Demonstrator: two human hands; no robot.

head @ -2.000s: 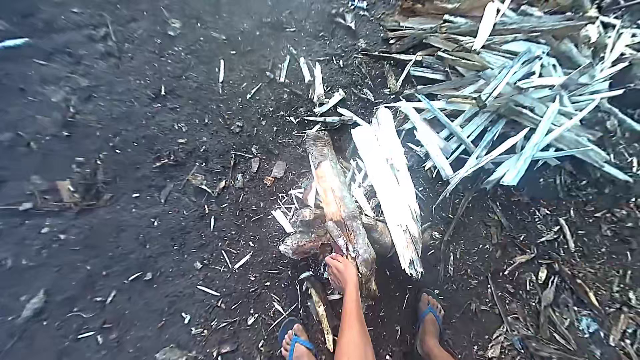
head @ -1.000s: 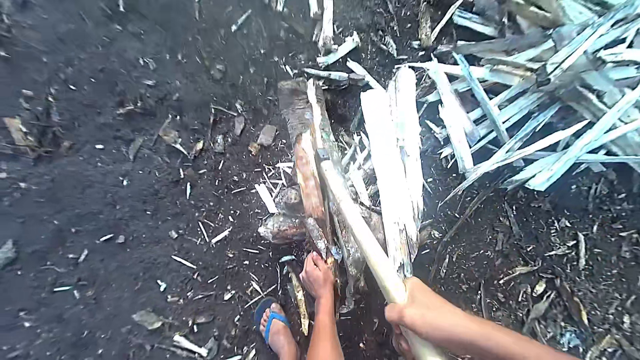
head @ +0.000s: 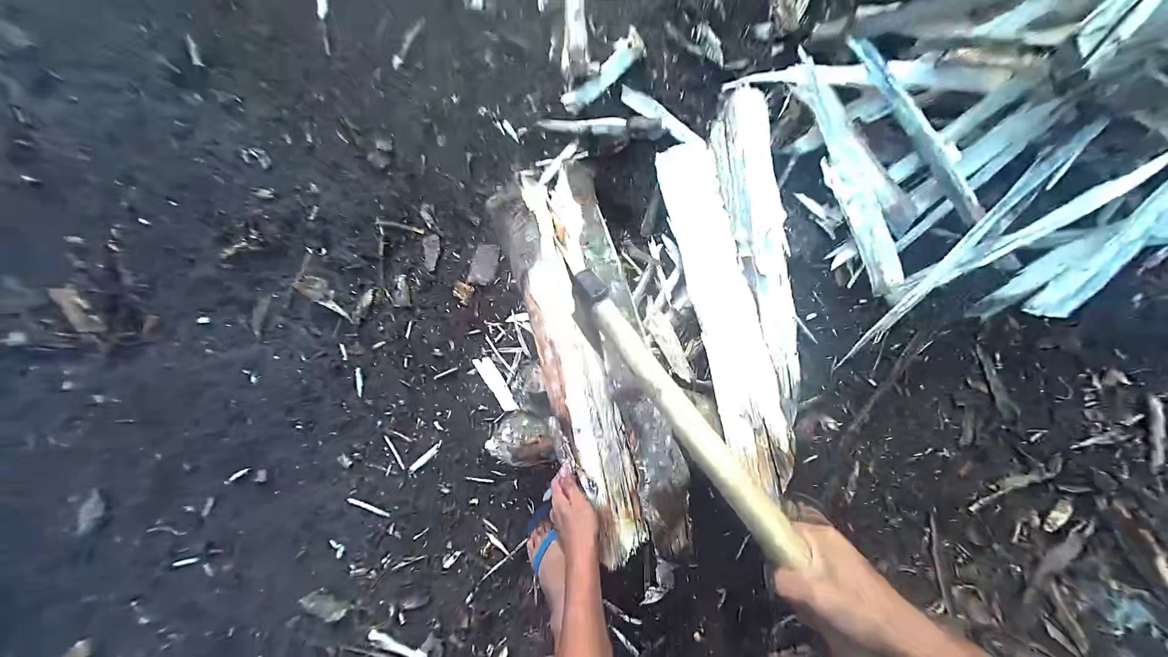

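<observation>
In the head view my right hand (head: 817,561) is closed round the pale wooden handle (head: 698,429) of a long tool. Its dark head (head: 591,287), too blurred to name surely, lies in the gap between two pieces of a split log. My left hand (head: 573,506) is at the lower left edge of the left split log piece (head: 584,401), fingers against it; how firmly it grips cannot be told. The other piece (head: 652,456) lies close on the right, bark showing. Two pale split pieces of wood (head: 716,301) lie side by side farther right.
A heap of split wood (head: 985,164) spreads at the upper right. A short log (head: 520,438) lies beneath the split pieces. My left foot in a blue flip-flop (head: 546,552) is close to my left hand. Chips and splinters (head: 497,383) litter the dark soil.
The log pieces have come apart, and the left one now shows its pale inner face. My right hand, out of view two seconds ago, holds the handle in the later frames.
</observation>
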